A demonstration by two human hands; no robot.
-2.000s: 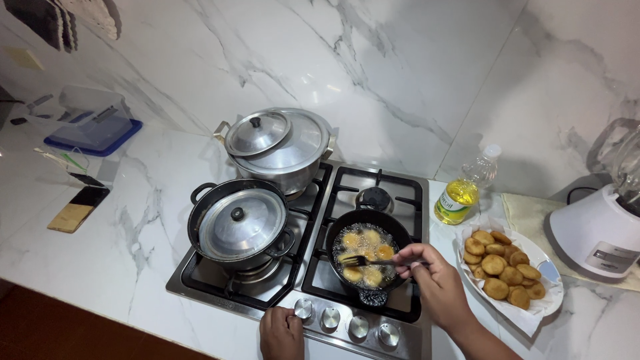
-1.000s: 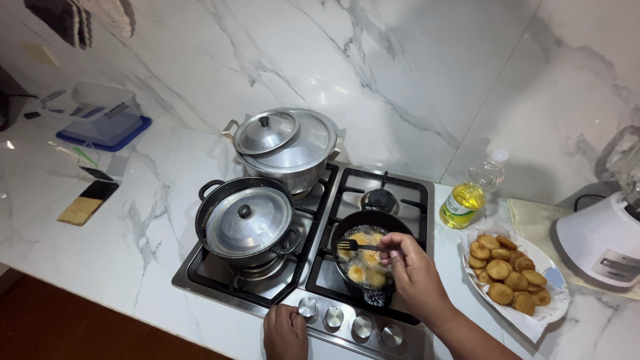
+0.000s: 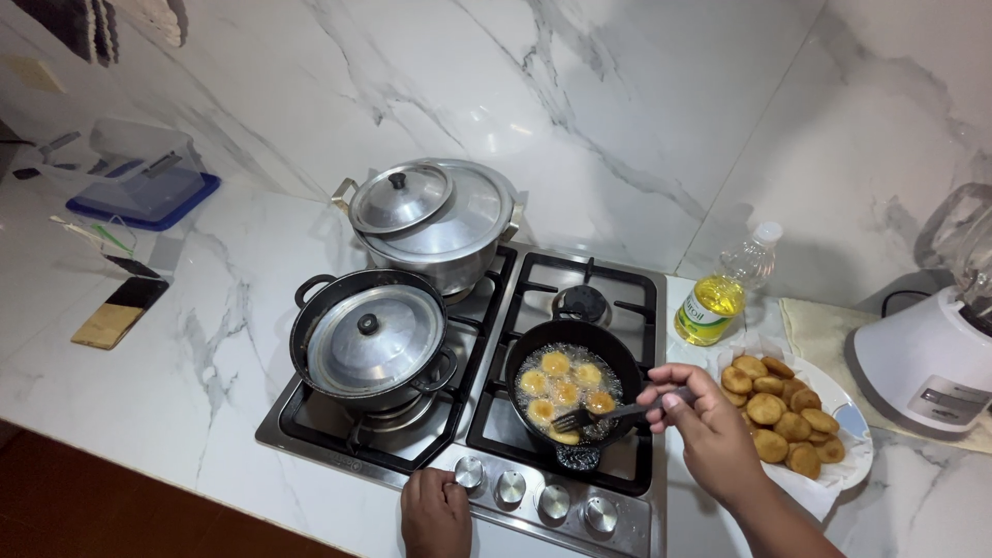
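Observation:
My right hand grips a dark fork, its tines at the lower part of a black pan on the front right burner. Several round dough pieces bubble there in hot oil, and the tines are close to the lowest ones. My left hand rests with curled fingers at the front edge of the gas stove, beside the leftmost knob. Whether its fingers pinch that edge does not show. To the right, a paper-lined plate holds several browned fried rounds.
A black pot with a metal lid stands front left, and a large aluminium pot behind it. An oil bottle and a white blender base are at right. At left lie a plastic container and a phone-like object.
The fork's tines have moved from the upper left of the pan a second ago to its lower part. My left hand has stayed by the leftmost knob.

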